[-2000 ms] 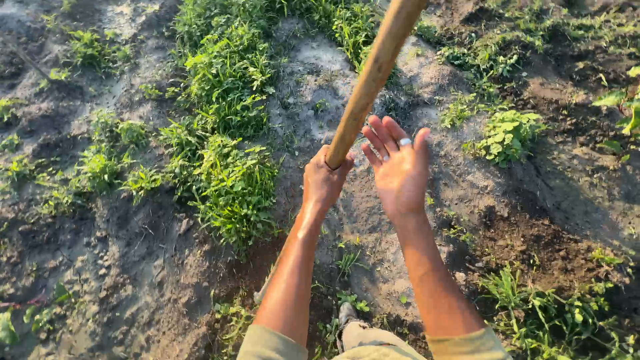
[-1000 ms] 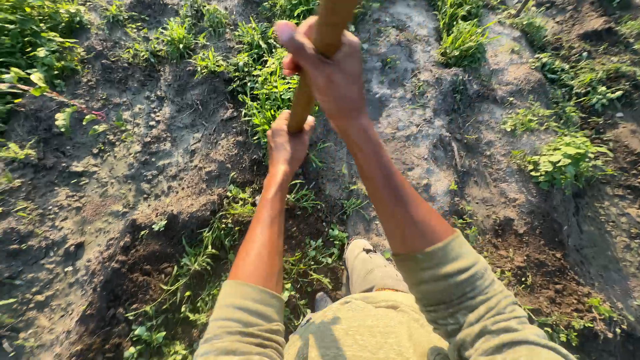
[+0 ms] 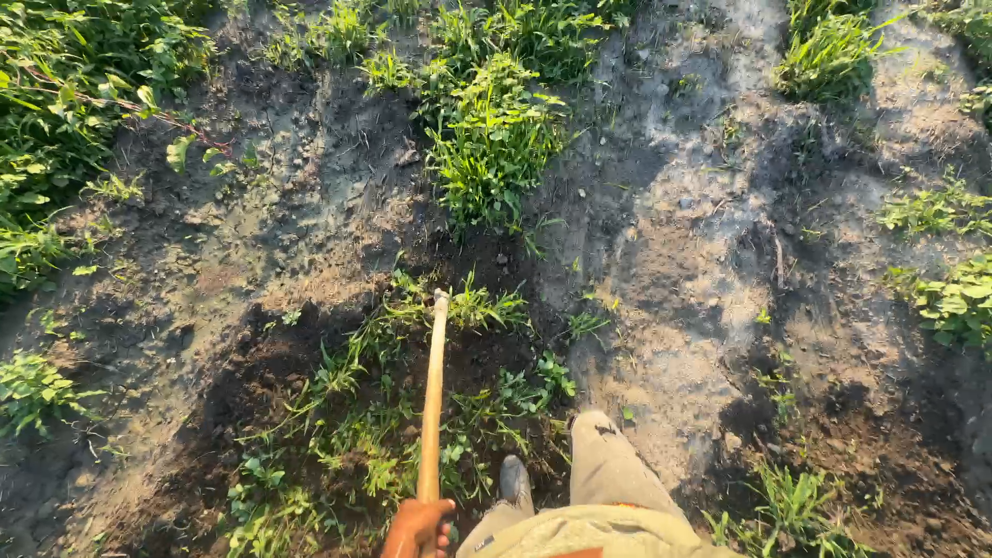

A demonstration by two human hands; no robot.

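My left hand [image 3: 418,528] is closed around a long wooden tool handle [image 3: 432,411] at the bottom edge of the view. The handle runs forward and away, and its far end meets a tuft of green weeds [image 3: 484,306] on dark, broken soil. The tool's head is hidden among weeds and soil, so its kind cannot be told. My right hand is not seen; only a sliver of skin shows at the bottom edge, right of the left hand. Uprooted-looking weeds [image 3: 380,473] lie loose on turned soil around the handle.
A dense clump of grass and leafy weeds [image 3: 496,139] stands beyond the handle's end. Thick foliage [image 3: 54,116] fills the upper left, with a leafy plant [image 3: 961,298] at the right. My shoe [image 3: 514,479] and trouser leg [image 3: 612,465] are just right of the handle.
The tool has swung down; its far end is now at the ground. My right hand, open beside the handle and then gripping it, has left the view. My left hand is now at the bottom edge.
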